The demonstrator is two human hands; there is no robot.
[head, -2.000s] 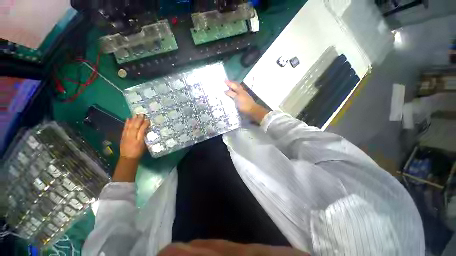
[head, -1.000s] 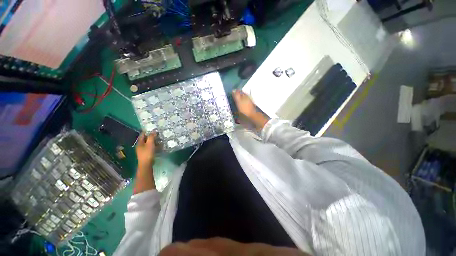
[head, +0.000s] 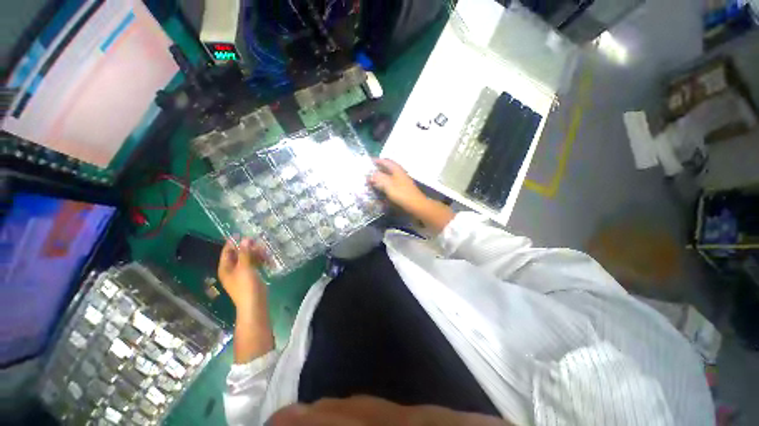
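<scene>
A clear gridded blister tray (head: 291,200) with silvery pockets is held in front of me, with strong glare on its right part. My left hand (head: 242,268) grips its lower left edge. My right hand (head: 398,190) grips its right edge. The tray's upper edge overlaps the front of two test fixtures, the left one (head: 237,137) and the right one (head: 331,93), with pale-green and metal blocks. What exactly lies in the pockets is too blurred to tell.
A stack of filled trays (head: 133,345) lies at the lower left. Two monitors stand at the left. A white board (head: 412,154) holds black strips (head: 506,150) and two tiny parts. A power supply (head: 220,33) shows glowing digits. Red wires (head: 162,200) lie left of the tray.
The view has shifted, bringing the power supply into the picture. The tray now covers more of the fixtures' front and the dark bar. My right hand has closed on the tray's right edge.
</scene>
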